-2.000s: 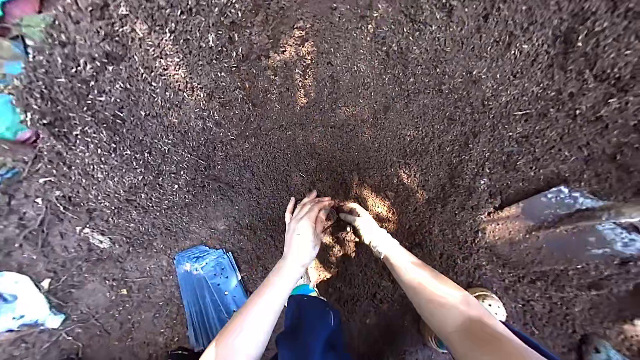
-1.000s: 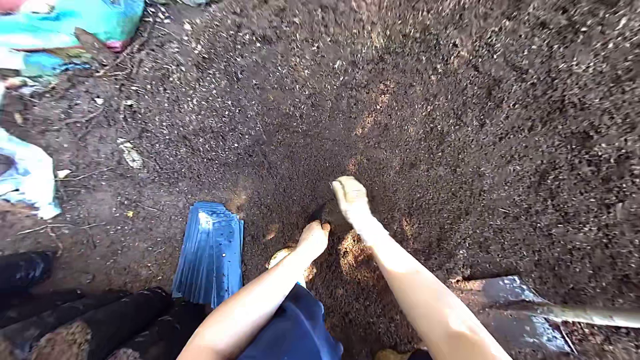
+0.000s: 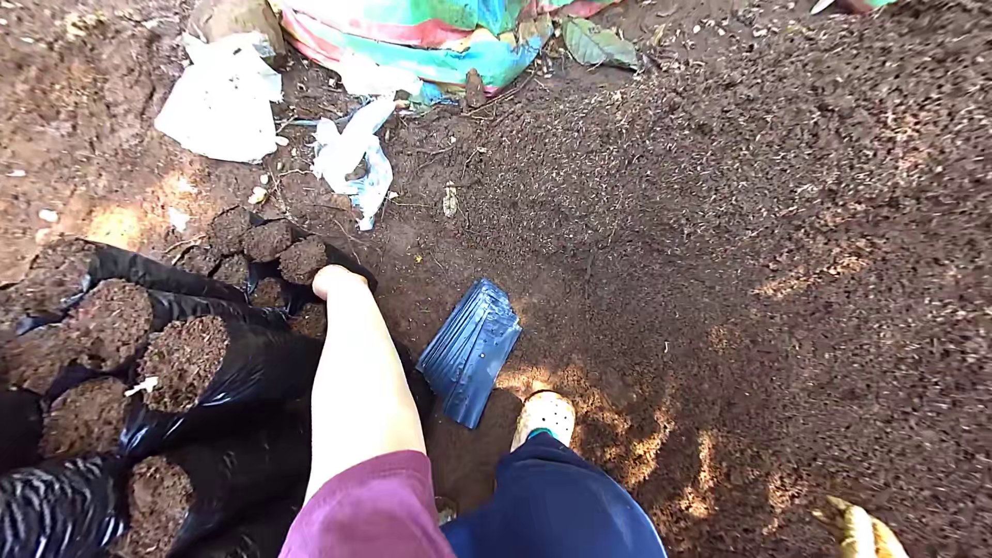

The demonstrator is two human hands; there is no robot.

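My left hand [image 3: 338,280] reaches to the left, at a small soil-filled black plastic bag [image 3: 304,259] at the edge of a group of such bags. Its fingers are mostly hidden behind the wrist, so the hold cannot be made out. My right hand [image 3: 859,528], in a soiled light glove, is low at the right edge over loose dark soil [image 3: 736,310], only partly in view. A fanned stack of flat empty plastic bags [image 3: 473,353] lies on the ground between my left forearm and my shoe.
Larger soil-filled black bags [image 3: 256,364] stand close together at the left. White plastic scraps [image 3: 225,101] and a multicoloured plastic sheet [image 3: 457,58] lie at the top, near a green leaf [image 3: 597,44]. My clog [image 3: 546,415] is on the soil beside the flat stack.
The view has swung far to the left. My left hand has moved from the soil near my right hand to the filled bags. The hands are now far apart.
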